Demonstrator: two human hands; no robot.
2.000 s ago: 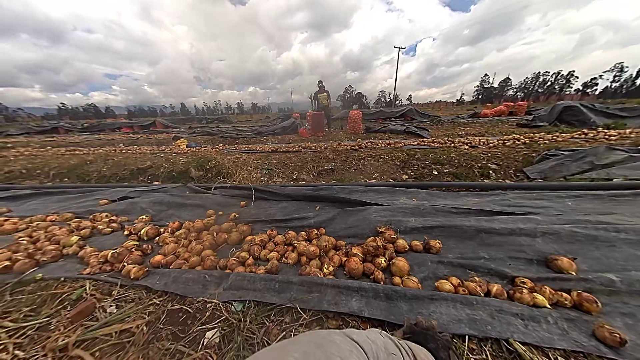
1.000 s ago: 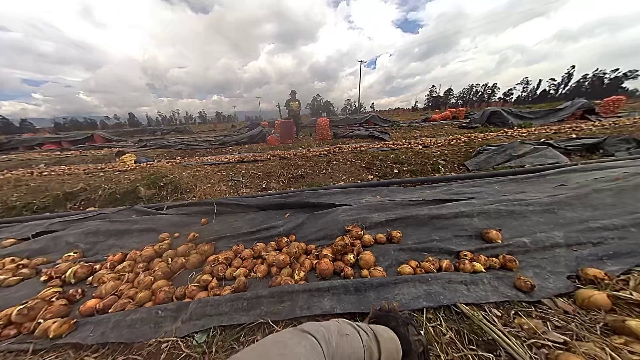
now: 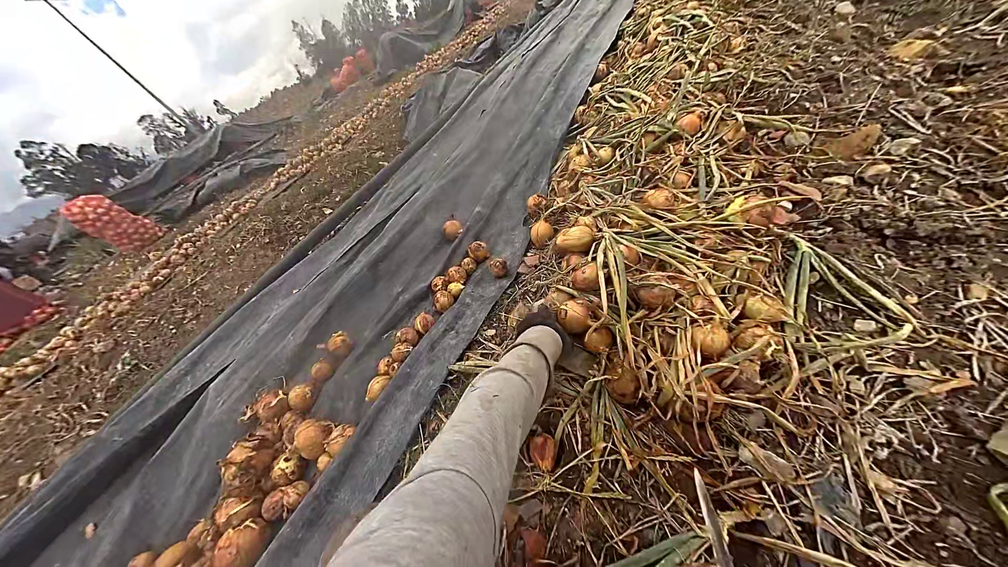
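Observation:
A long grey cloth sleeve rises from the bottom centre to a dark, apparently gloved hand, which I take as my left hand [image 3: 543,321]. It is down at the seam between the black ground sheet [image 3: 378,260] and the pulled onions with dry leaves [image 3: 709,339]. An onion [image 3: 573,316] lies right against it. Its fingers are blurred and mostly hidden, so whether it grips anything does not show. Loose trimmed onions [image 3: 244,504] lie heaped on the sheet at lower left, with a short row of onions [image 3: 457,274] further up. My right hand is out of view.
Beyond the sheet, bare soil and a long row of onions [image 3: 197,228] run diagonally. A red mesh sack of onions [image 3: 110,223] stands at the left, near more dark sheeting [image 3: 189,161]. Further red sacks [image 3: 352,69] stand farther back. Straw and stems litter the right side.
The view has swung right and tilted strongly, bringing the leafy onions into sight. Much more of the grey sleeve shows, now stretched out to the edge of the sheet.

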